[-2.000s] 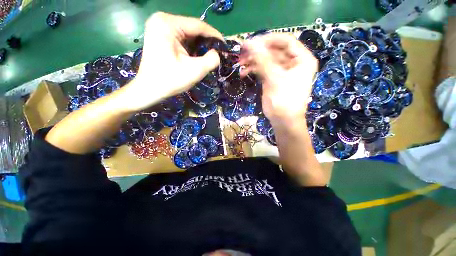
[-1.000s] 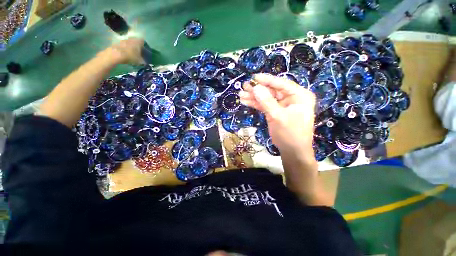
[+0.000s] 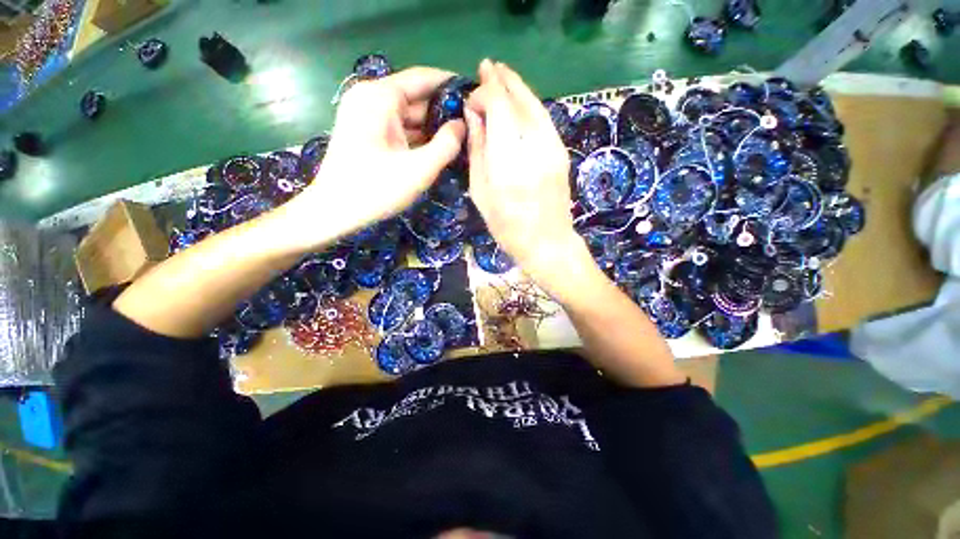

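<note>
My left hand (image 3: 384,147) holds a black round unit (image 3: 453,103) with a blue inner part, above the far side of the bench. My right hand (image 3: 514,158) is against the unit's right side, its fingers close together; whether it holds a small part is hidden. Many black-and-blue round units (image 3: 686,194) with pale lead wires lie heaped beneath and to the right of my hands. An orange-red tangled pile (image 3: 330,324) and a coppery pile (image 3: 516,311) lie at the near side, with smaller blue discs (image 3: 424,337) between them.
Spaced units, one of them here (image 3: 152,53), lie on the green surface (image 3: 295,42) beyond the bench. A cardboard box (image 3: 124,247) stands at the bench's left end. Cardboard (image 3: 890,200) covers the right end, where another person's pale sleeve (image 3: 905,337) shows.
My left hand has come back from the green surface at the far left and now holds a unit. My right hand has moved left and up to meet it. Units on the green surface have shifted left.
</note>
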